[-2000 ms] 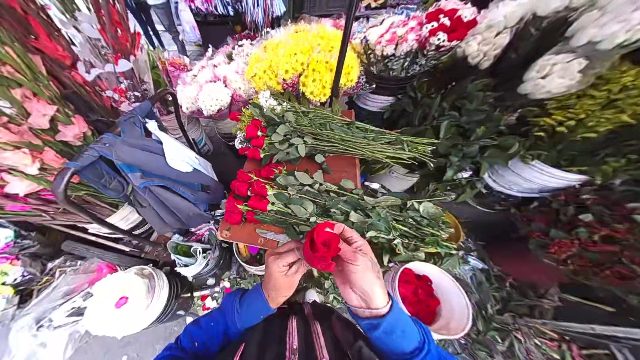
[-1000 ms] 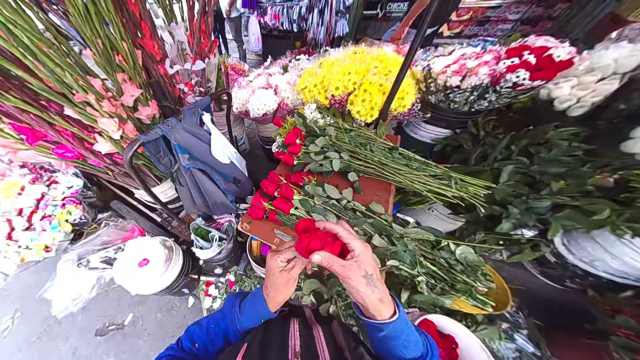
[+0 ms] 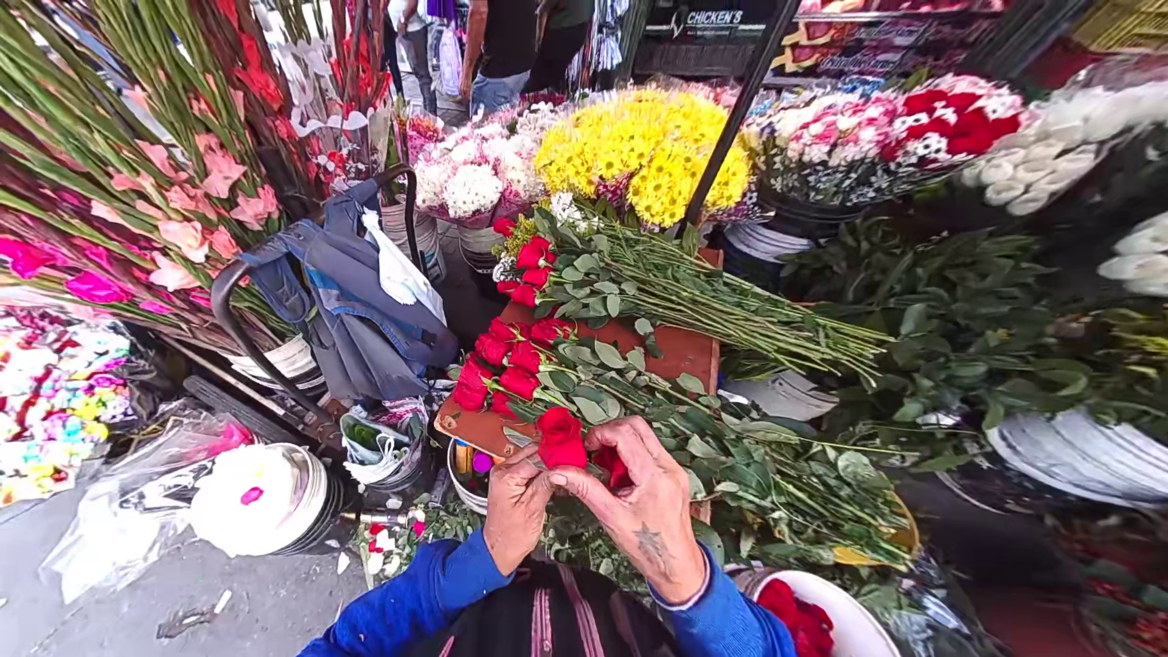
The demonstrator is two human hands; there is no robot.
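Observation:
A single red rose stands between my hands, above the brown board. My left hand is closed just below the bloom, apparently around its stem, which is hidden. My right hand pinches loose red petals between thumb and fingers at the bloom's right side. Beyond them, a bunch of red roses lies on the board, its leafy stems pointing right. Behind it is another bundle, with red blooms at its left end. Red petals lie in a white bucket at lower right.
A blue-grey backpack hangs on a dark-framed cart at left. Stacked white buckets and clear plastic wrap are at lower left. Yellow daisies and other bouquets line the back. People stand beyond.
The right hand has moved off the bloom's front to its right side and now has petals between its fingers. The bloom shows more fully. The view has shifted.

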